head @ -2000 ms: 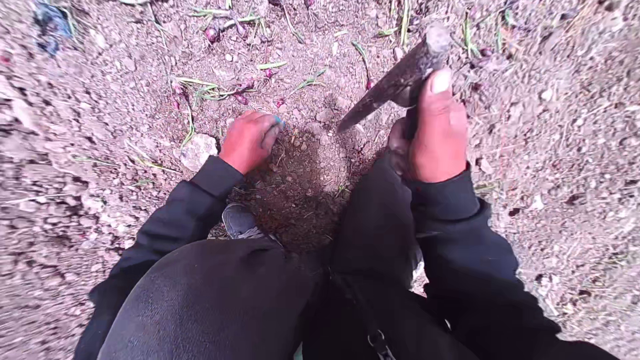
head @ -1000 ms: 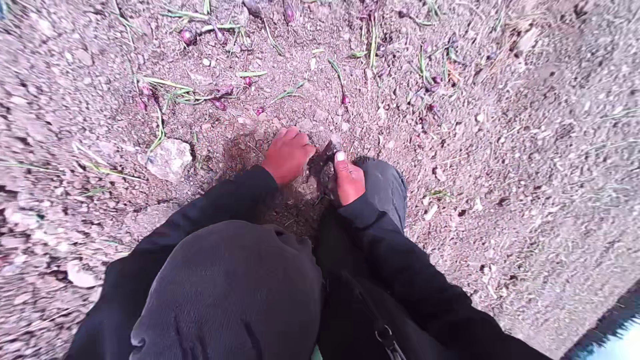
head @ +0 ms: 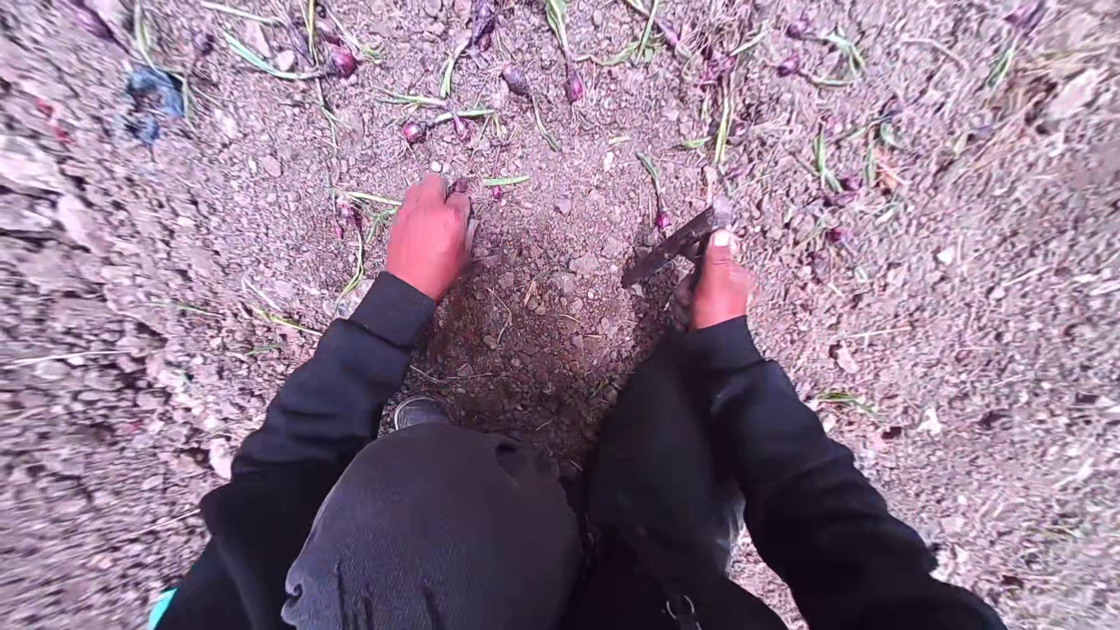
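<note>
In the head view my right hand (head: pixel 722 284) grips a short-handled digging tool with a dark metal blade (head: pixel 669 249), which points left and down just above the soil. My left hand (head: pixel 429 236) is at the ground left of centre, fingers curled and pointing away from me; a small dark purple thing shows at its fingertips, and I cannot tell whether it is held. Near that hand lie a green leaf piece (head: pixel 506 181) and a small red onion (head: pixel 413 132). Another small onion with a green stem (head: pixel 661 219) lies just beyond the blade.
Several small red onions with green tops, one a purple bulb (head: pixel 343 61), lie scattered across the far ground. A crumpled blue scrap (head: pixel 156 92) is at the upper left. My bent knee (head: pixel 437 525) and a shoe (head: pixel 422 411) are close below my left hand.
My hands were close together one second ago and are now apart. The left one has moved away to the left, and the tool's blade has come up into clear view.
</note>
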